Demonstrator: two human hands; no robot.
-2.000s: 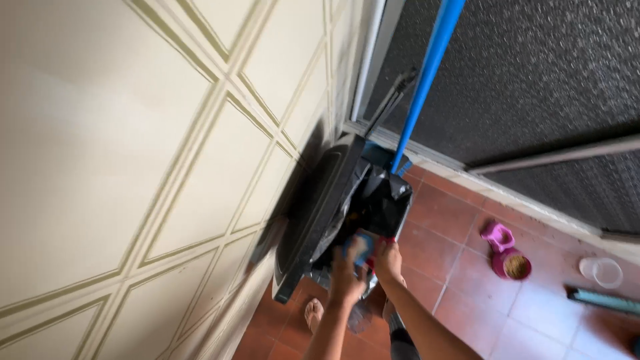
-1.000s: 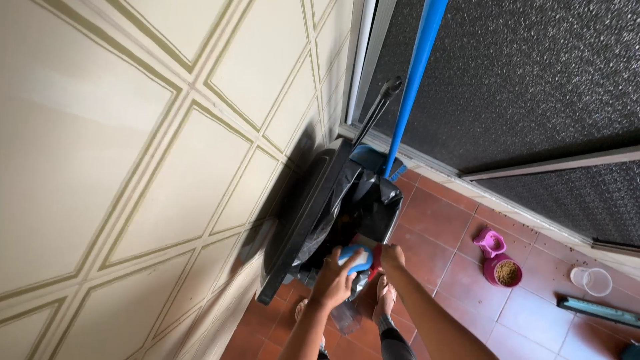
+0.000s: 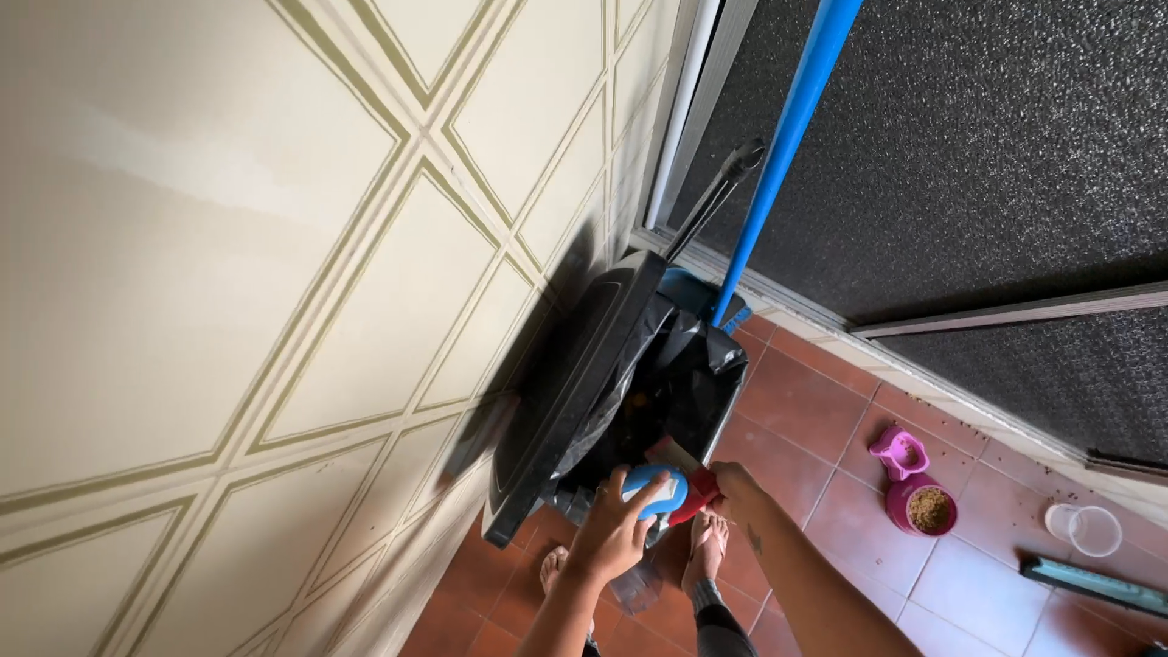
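Note:
My left hand (image 3: 613,534) grips a rounded blue and white object (image 3: 659,491), whose kind I cannot tell. In my right hand (image 3: 737,493) is a red tool (image 3: 695,497) with a flat, pale section, perhaps a brush or scraper; its far end reaches over the bin's opening. The blue object and the red tool are close together or touching. Below both hands stands a black trash bin (image 3: 741,365) lined with a black plastic bag (image 3: 598,415). Its dark lid (image 3: 570,374) is raised against the wall. The bin's contents are mostly in shadow.
A blue pole (image 3: 776,155) and a black handle (image 3: 716,201) rise behind the bin. Tiled wall (image 3: 347,274) is at left, a dark textured door panel (image 3: 958,155) at right. On the floor are a pink bowl of kibble (image 3: 923,509), clear containers (image 3: 1095,531) and a teal-edged object (image 3: 1100,584).
Both hands stay over the bin's near end, still holding the blue object and the red tool. The feet have shifted apart since the first frame.

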